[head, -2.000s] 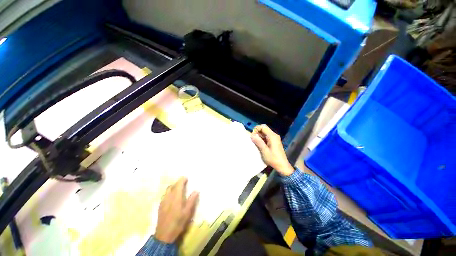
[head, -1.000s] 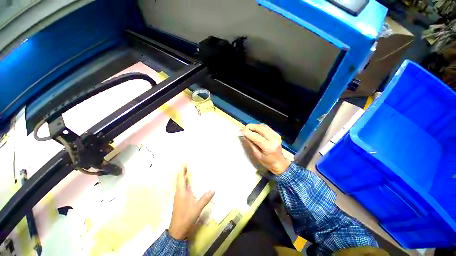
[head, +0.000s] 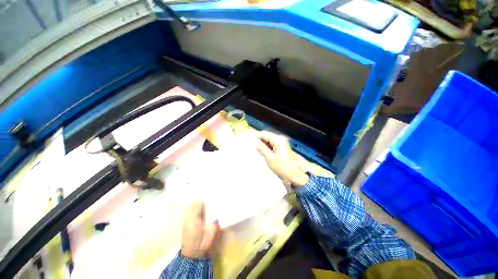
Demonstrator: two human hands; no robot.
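Note:
A white, overexposed flat piece (head: 245,188) lies between my hands over the taped pale board (head: 98,245). Its near edge shows against the yellow tape. My right hand (head: 278,158) pinches its far right edge between thumb and fingers. My left hand (head: 199,231), blurred, is at its near left corner with fingers pointing away from me; whether it grips the corner is unclear. The laser head (head: 136,168) sits on the black beam rail (head: 188,131), left of the piece. A dark opening (head: 209,145) shows just beyond the piece.
A tape roll (head: 236,116) lies at the board's back right. A large blue bin (head: 420,199) stands right of the machine. The blue machine frame (head: 357,125) rises beyond my right hand, with a control panel (head: 365,13) on top. A dark stick (head: 64,234) lies at left.
The view has tilted up, showing more of the machine. The white piece's near edge is now distinct. My left thumb has come in towards my fingers at its corner.

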